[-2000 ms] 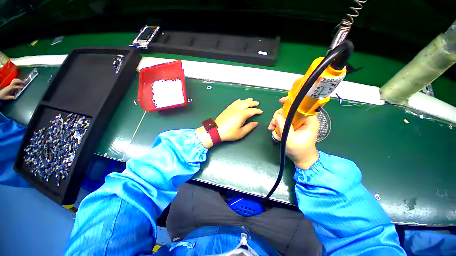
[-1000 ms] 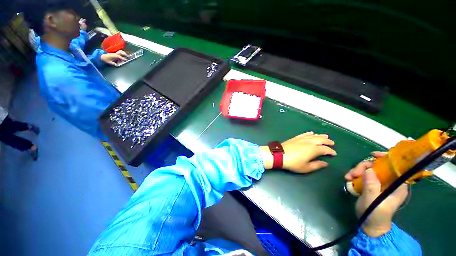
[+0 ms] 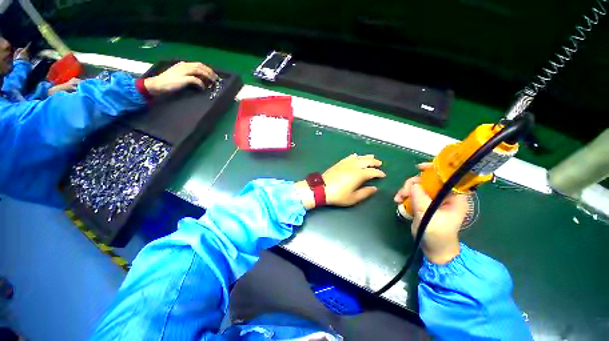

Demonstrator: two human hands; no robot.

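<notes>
My right hand [image 3: 437, 213] is closed around the orange-yellow electric screwdriver [image 3: 462, 160], which is tilted over the bench. A black cable loops from its top and a metal spring [image 3: 567, 52] hangs above it. A round grey metal disc [image 3: 473, 210] shows partly behind my right hand. My left hand [image 3: 347, 181] lies flat on the green bench [image 3: 320, 230], fingers spread, holding nothing. It wears a dark red band at the wrist.
A red bin [image 3: 264, 106] with white contents stands left of my left hand. A black parts tray [image 3: 157, 170] holds a heap of small parts; another person's hand [image 3: 179, 78] reaches into it. A smartphone assembly [image 3: 274, 65] and long black tray [image 3: 360, 88] lie beyond the white rail [image 3: 400, 136].
The view turned left, then partly back right. The neighbouring person has reached an arm over the black tray to its small parts at the far corner. My hands keep their poses.
</notes>
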